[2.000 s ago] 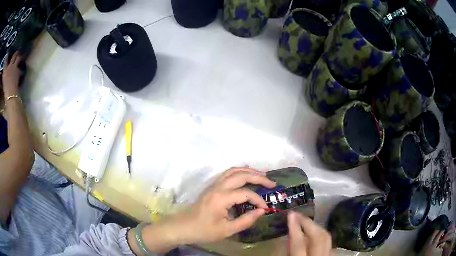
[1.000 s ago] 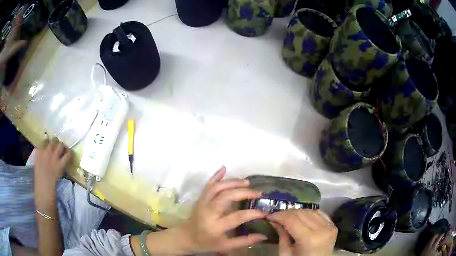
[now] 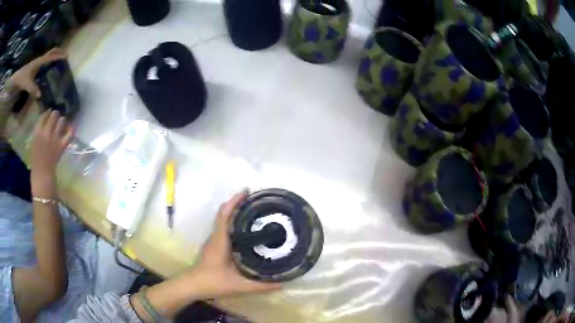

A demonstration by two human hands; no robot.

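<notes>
My left hand (image 3: 217, 264) grips a camouflage speaker body (image 3: 310, 262) from its left side, with thumb and fingers around the rim. The speaker stands with its round black end up, showing a white ring, a dark centre and a black strap. Its side slot and board are hidden. My right hand cannot be made out. Fingertips show at the lower right edge, but whose they are is unclear.
Camouflage bodies (image 3: 444, 189) crowd the right side, one lying at lower right (image 3: 435, 296). Black bodies (image 3: 173, 94) stand at the back left. A power strip (image 3: 135, 180) and yellow screwdriver (image 3: 170, 183) lie left. A coworker's hands (image 3: 50, 135) hold a speaker at far left.
The speaker has turned from lying with its board slot showing to end up, and has moved left. My right hand has left it. The coworker at left now holds a camouflage body.
</notes>
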